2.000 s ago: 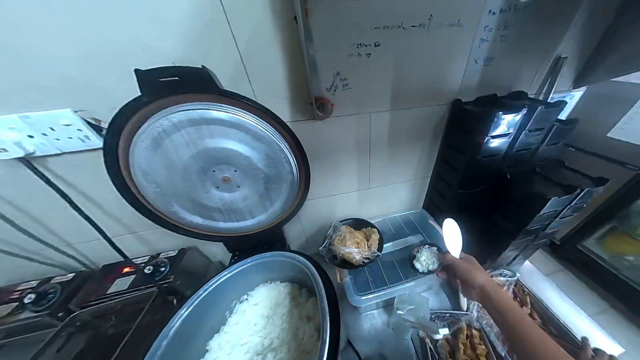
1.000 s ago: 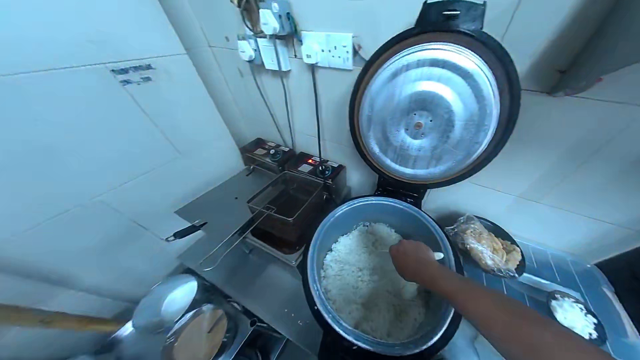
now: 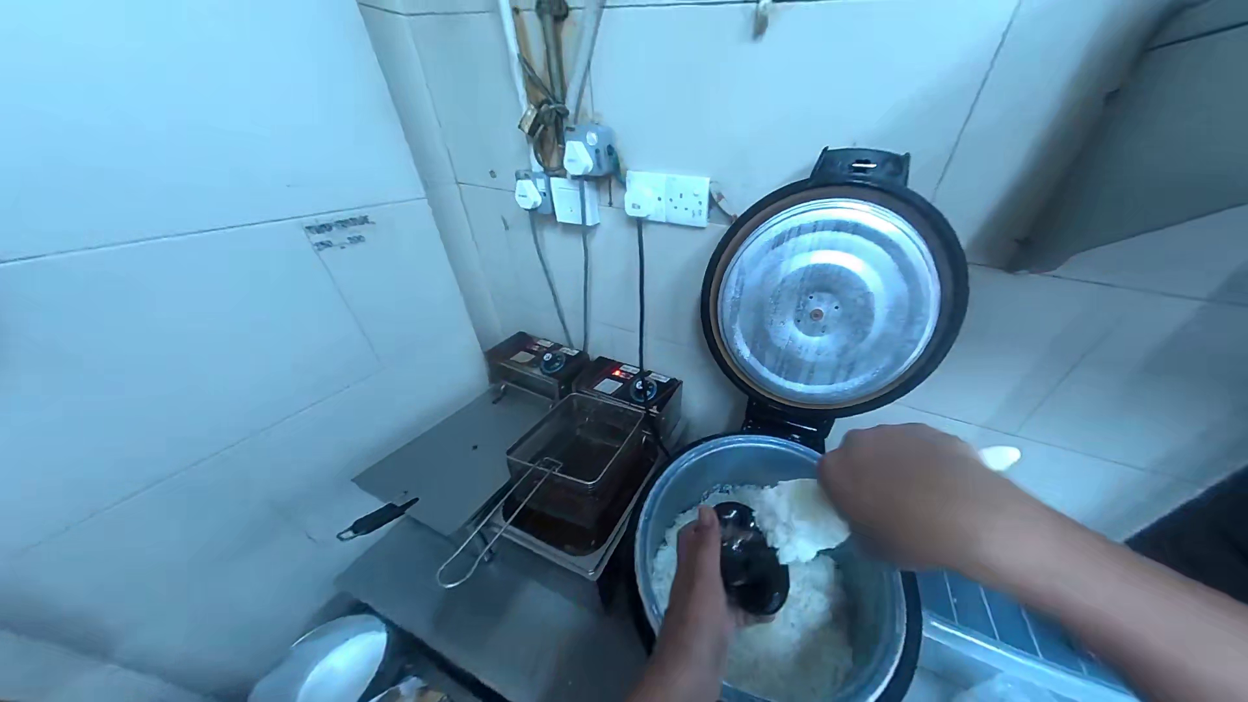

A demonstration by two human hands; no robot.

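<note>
White cooked rice (image 3: 790,648) fills much of the grey inner pot (image 3: 673,487) of a rice cooker, whose round metal-lined lid (image 3: 829,302) stands raised behind. My left hand (image 3: 694,595) holds a small black bowl (image 3: 751,561) tilted over the pot. Just right of the bowl, my right hand (image 3: 902,492) grips a white rice paddle (image 3: 999,457); the handle end sticks out past the fist. A clump of rice (image 3: 801,520) lies between the fist and the bowl, covering the paddle's blade.
Left of the cooker is an electric deep fryer (image 3: 634,385) with a wire basket (image 3: 585,439) and long handle. Cords (image 3: 641,292) run up to wall sockets (image 3: 668,198). A blue-lidded container (image 3: 985,609) is at right. A metal pot (image 3: 336,663) stands at lower left.
My left hand has come into view with the black bowl. My right hand, low in the pot a second ago, is now higher, beside the bowl with a clump of rice.
</note>
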